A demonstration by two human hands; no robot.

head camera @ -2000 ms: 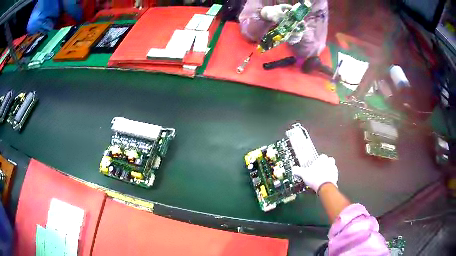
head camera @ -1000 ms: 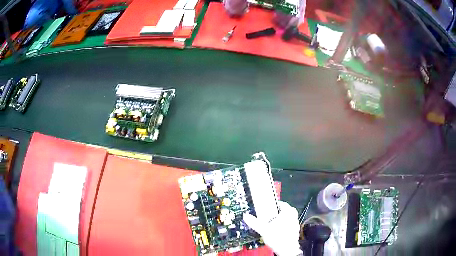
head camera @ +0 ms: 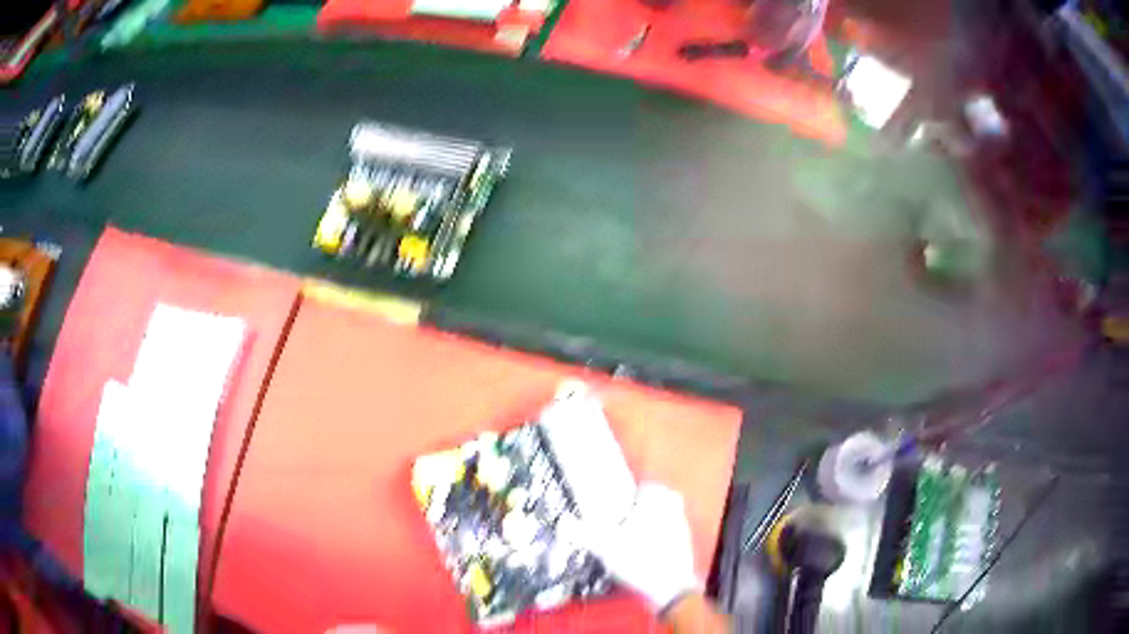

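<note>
A circuit board assembly [head camera: 514, 526], blurred, lies at or just above the orange-red foam mat [head camera: 359, 409], tilted in the view; I cannot tell if it touches. Its white ribbed heatsink [head camera: 588, 458] is on the right side, yellow parts on the left. My right hand [head camera: 650, 545], in a white glove, grips the board at its lower right by the heatsink; its fingertips are blurred. A pale sliver [head camera: 357, 629] at the bottom edge may be my left glove; its state is hidden.
Another board [head camera: 402, 204] lies on the dark-green conveyor [head camera: 594, 211]. Pale plates [head camera: 149, 495] lie on the left mat. Right of the mat are a white pot [head camera: 863, 467], a dark corded tool [head camera: 811, 551] and a green board [head camera: 951, 533]. A person's hand [head camera: 792, 19] shows across the belt.
My right hand has carried the board from the belt to the mat in front of me. A pale sliver has appeared at the bottom edge. The view has shifted downward.
</note>
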